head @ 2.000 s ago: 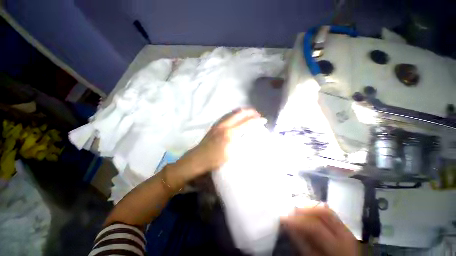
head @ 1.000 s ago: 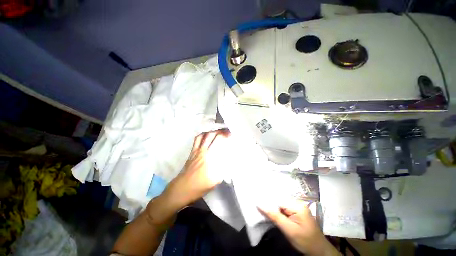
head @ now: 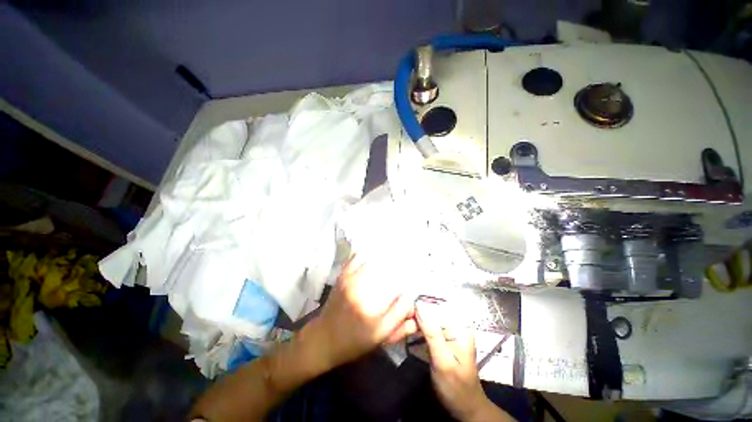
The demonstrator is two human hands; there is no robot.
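The cream-white overlock machine (head: pixel 528 115) fills the right side, with strong glare around its needle area. My left hand (head: pixel 363 309) is at the machine's front left, fingers bent on the edge of a white garment piece (head: pixel 379 227) that runs up into the glare. My right hand (head: pixel 449 354) touches or nearly touches it, thumb and fingertips together. A small dark reddish line (head: pixel 430 299) shows at its fingertips; I cannot tell what it is. The presser foot is lost in the glare.
White panels (head: pixel 239 206) are heaped on the table left of the machine, with a light-blue piece (head: pixel 256 307) at the heap's front. A blue hose (head: pixel 404 95) curves at the head's left end. Yellow cloth (head: pixel 49 284) lies far left. Yellow loop handles (head: pixel 730 272) show at right.
My hands have come together at the machine's front. The white piece that hung down between them no longer hangs there. The grey plate shows again left of the needle. The view has shifted slightly.
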